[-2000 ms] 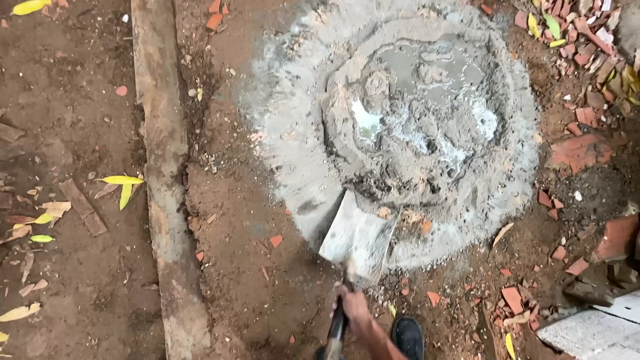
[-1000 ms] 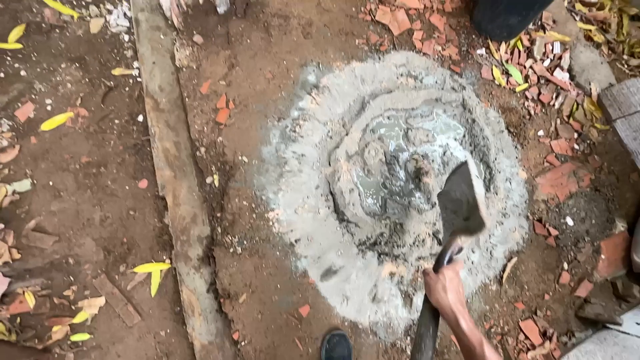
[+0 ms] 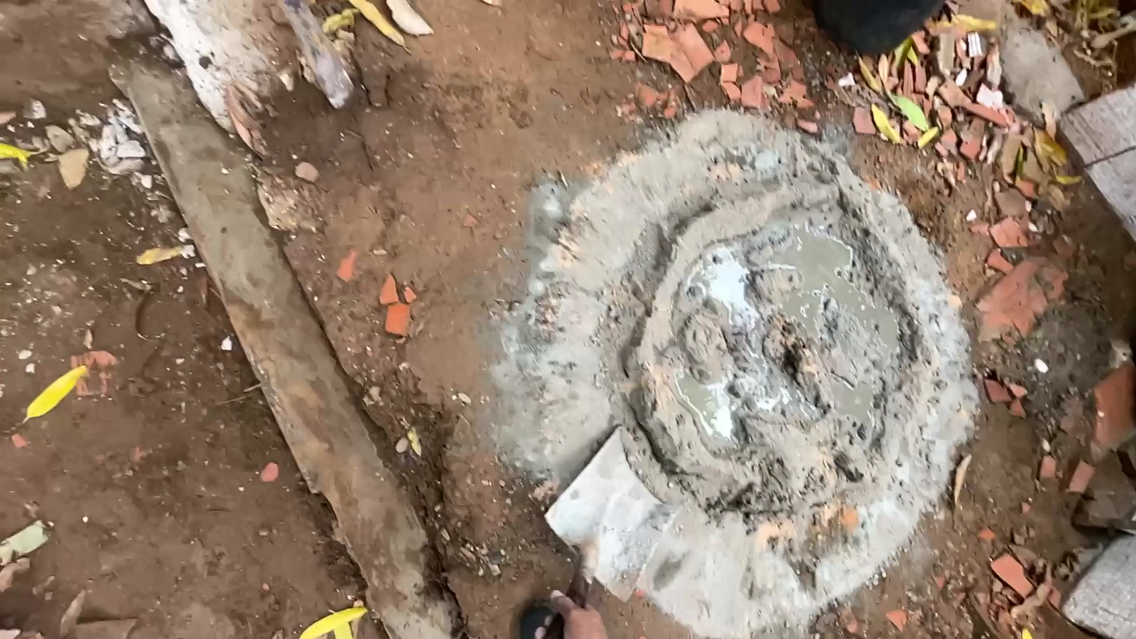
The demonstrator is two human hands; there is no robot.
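Observation:
A ring of grey cement mix lies on the soil, with wet mortar and puddled water pooled in its middle. The flat metal blade of a shovel rests at the ring's lower left edge, its tip against the dry mix. One hand, cut off by the bottom edge, is closed around the shovel's shaft just behind the blade; it looks like my left hand, though little of it shows. My right hand is out of the frame.
A long weathered beam runs down the left side. Broken red tile pieces and leaves are scattered at the top and right. A dark container stands at the top right, pale blocks at the right edge. A dark shoe shows beside the hand.
The shovel, raised over the ring's lower right part one second ago, is now down at its lower left edge. The view has shifted.

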